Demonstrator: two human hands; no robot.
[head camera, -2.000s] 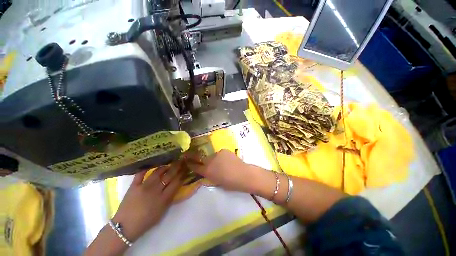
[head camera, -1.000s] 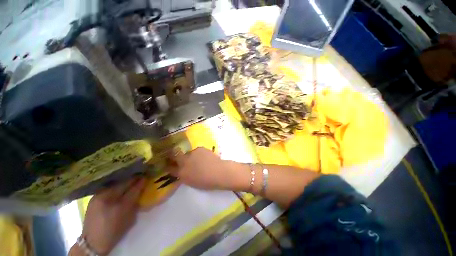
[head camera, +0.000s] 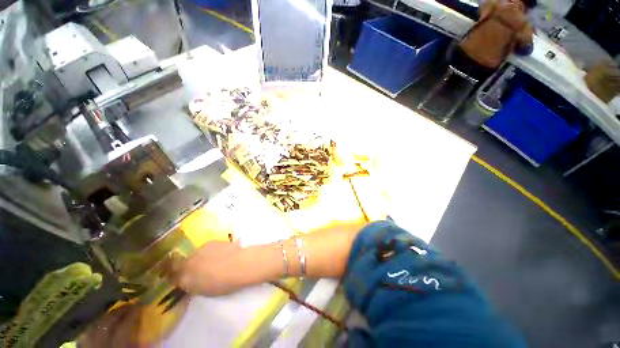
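Observation:
My right hand (head camera: 200, 268) is at the sewing area, fingers curled around dark metal thread snips (head camera: 171, 298), whose pointed tips stick out below the fingers. My left hand (head camera: 112, 329) is blurred and partly cut off at the bottom left, beside a yellow panel (head camera: 153, 319); its hold cannot be told. More yellow panel (head camera: 206, 225) shows above my right hand on the white template (head camera: 211, 319). A patch near my right fingertips is too blurred to make out. The sewing machine (head camera: 112, 197) stands at left, with a yellow tape note (head camera: 51, 306) on its front.
The label stack (head camera: 272, 153) lies right of the machine, on yellow pieces washed out by glare. A tablet (head camera: 294, 41) stands behind it. A dark red cord (head camera: 309, 304) runs below my right forearm. Blue bins (head camera: 398, 51) and a seated person (head camera: 500, 34) are beyond the table.
The view has swung to the right, so the machine and both hands sit further left in the picture. My right hand still has the snips. The person and blue bins now show more fully.

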